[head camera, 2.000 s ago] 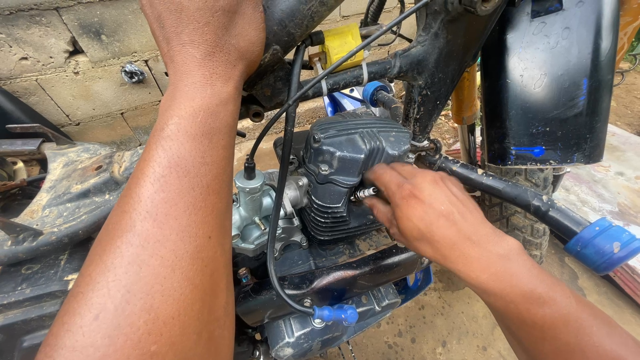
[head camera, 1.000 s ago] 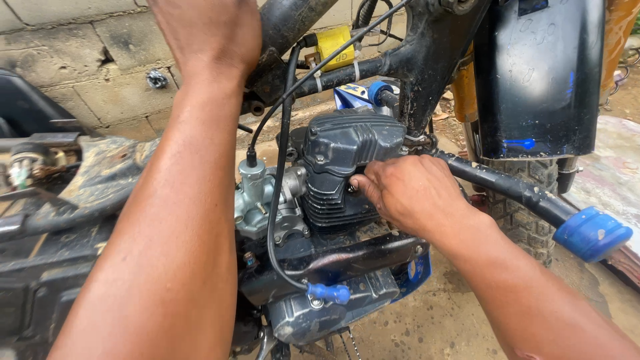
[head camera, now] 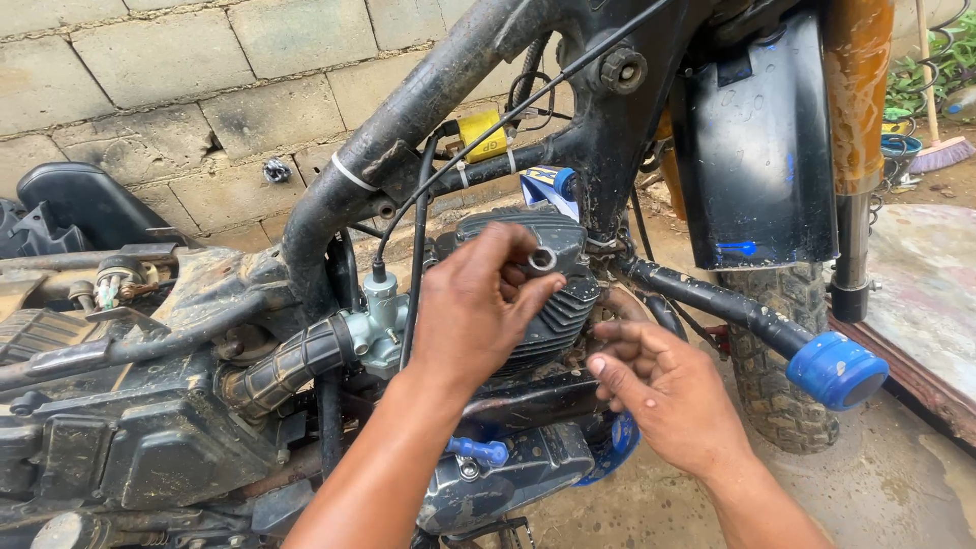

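Note:
My left hand (head camera: 480,297) pinches a metal socket (head camera: 542,260) between thumb and fingers, its open end facing up toward me, in front of the motorcycle's finned cylinder head (head camera: 557,324). Just right of the fins, my right hand (head camera: 663,381) is held with bent fingers apart, and nothing shows in it. A blue spark plug cap (head camera: 479,451) hangs on its lead below my left wrist. The carburetor (head camera: 379,324) sits left of the engine, joined to a ribbed black intake hose (head camera: 293,368). My left hand hides part of the cylinder head.
The black frame tube (head camera: 396,107) slants over the engine. To the right are a crash bar with a blue end cap (head camera: 837,370), a black front mudguard (head camera: 751,160) and the front tyre (head camera: 778,366). A block wall (head camera: 168,61) stands behind; a broom (head camera: 942,155) is at far right.
My left hand has come down from the upper frame and now holds the socket over the engine. My right hand has drawn back from the side of the cylinder head, its fingers now apart.

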